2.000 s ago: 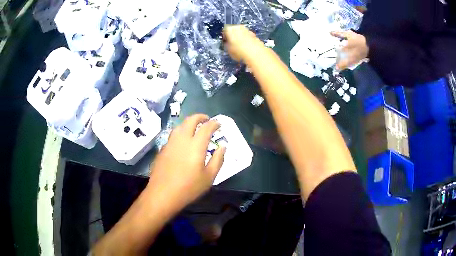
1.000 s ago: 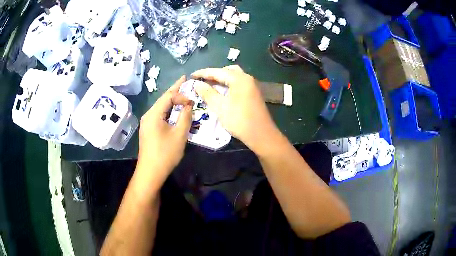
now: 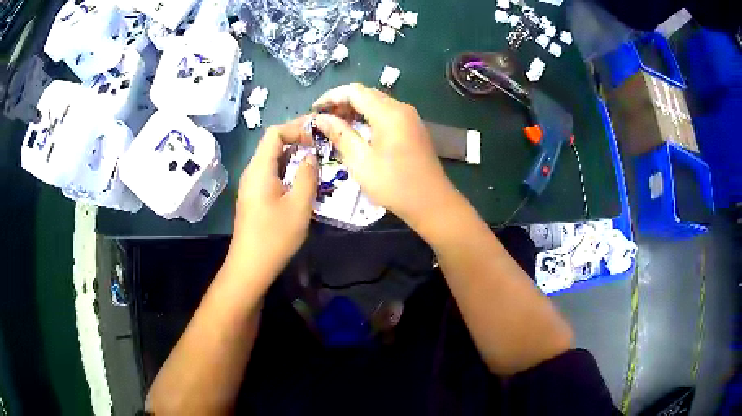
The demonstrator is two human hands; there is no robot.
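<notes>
A white plastic housing point(image 3: 351, 208) lies at the bench's front edge, its inside facing up, with dark blue-purple wires point(image 3: 332, 180) showing. My left hand point(image 3: 275, 187) grips its left side, thumb and fingertips at its far edge. My right hand point(image 3: 389, 154) covers its upper right part. The fingertips of both hands meet at a small dark part point(image 3: 313, 128) at the housing's far edge. The fingers hide most of this part, and I cannot tell whether it is seated.
Finished-looking white housings point(image 3: 175, 166) are stacked at left. A clear bag point(image 3: 305, 41) and small white pieces point(image 3: 389, 75) lie beyond my hands. A flat bar point(image 3: 447, 141) and a glue gun point(image 3: 550, 142) lie at right. Blue bins point(image 3: 687, 191) stand beyond the bench.
Two seconds ago my right hand was at the clear bag; by one second ago it was at the housing with my left. Since then both hands stay there, fingers slightly shifted. The other person's hand is gone.
</notes>
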